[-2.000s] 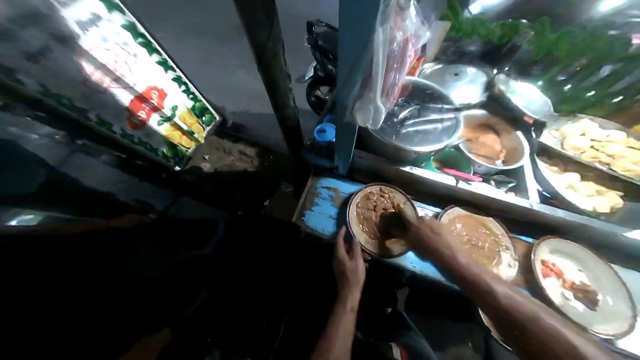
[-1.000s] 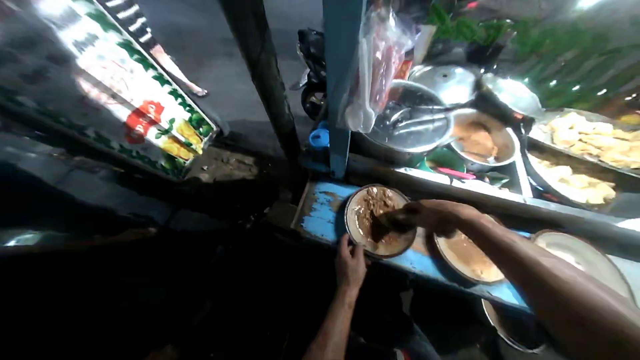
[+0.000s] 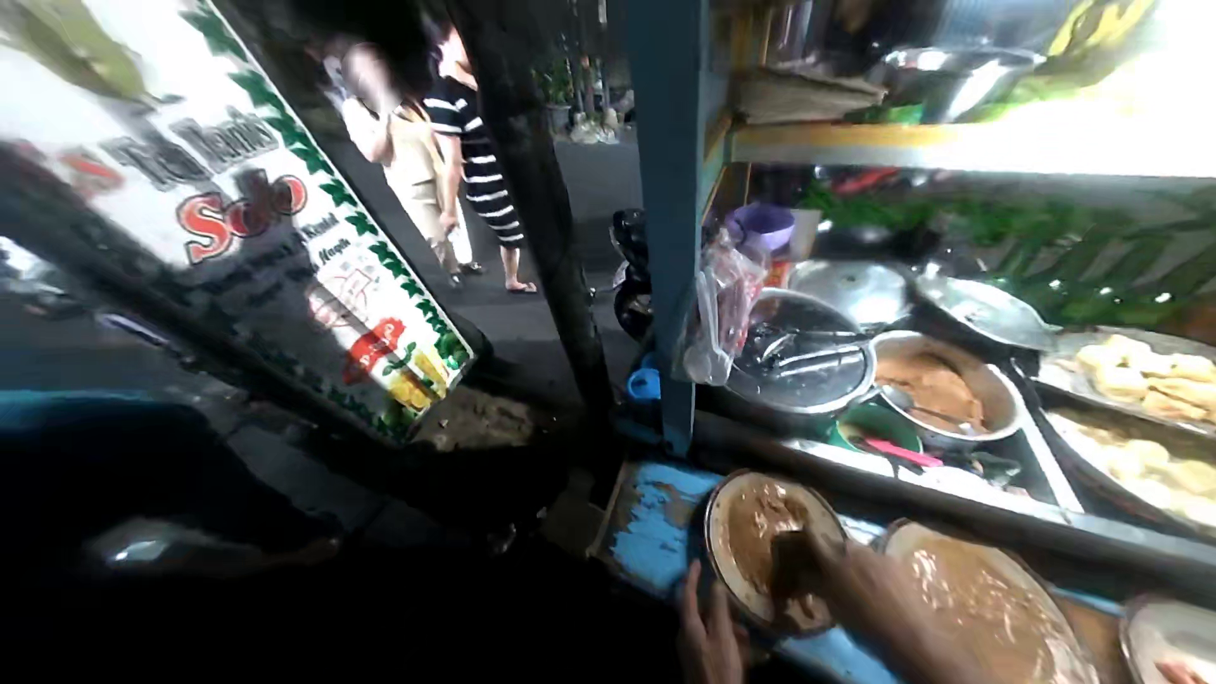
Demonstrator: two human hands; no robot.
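Note:
A round stone mortar or bowl (image 3: pixel 727 503) with brown, glossy sauce (image 3: pixel 755 532) stands on the blue, worn ledge. My left hand (image 3: pixel 712 632) rests with its fingers against the near left side of this bowl. Over its right side is my right hand (image 3: pixel 860 579), blurred, closed on a dark pestle-like tool (image 3: pixel 793 560) whose end is in the sauce. A plate with brown sauce (image 3: pixel 988 589) is partly behind my right forearm. At the right edge a pale plate (image 3: pixel 1154 627) shows in part, with something reddish on it.
Behind the ledge (image 3: pixel 655 513) are a lidded pot (image 3: pixel 798 351), a pot of brown paste with a ladle (image 3: pixel 936 380), a green bowl with a pink handle (image 3: pixel 874 427) and trays of pale food (image 3: pixel 1140 380). A blue post (image 3: pixel 676 237) rises near the bowl. Two people (image 3: pixel 475 152) stand beyond a banner (image 3: pixel 285 209).
The view has tilted up, bringing the shelf and the two people into sight. My right hand still holds the dark tool in the bowl; my left hand stays at its rim.

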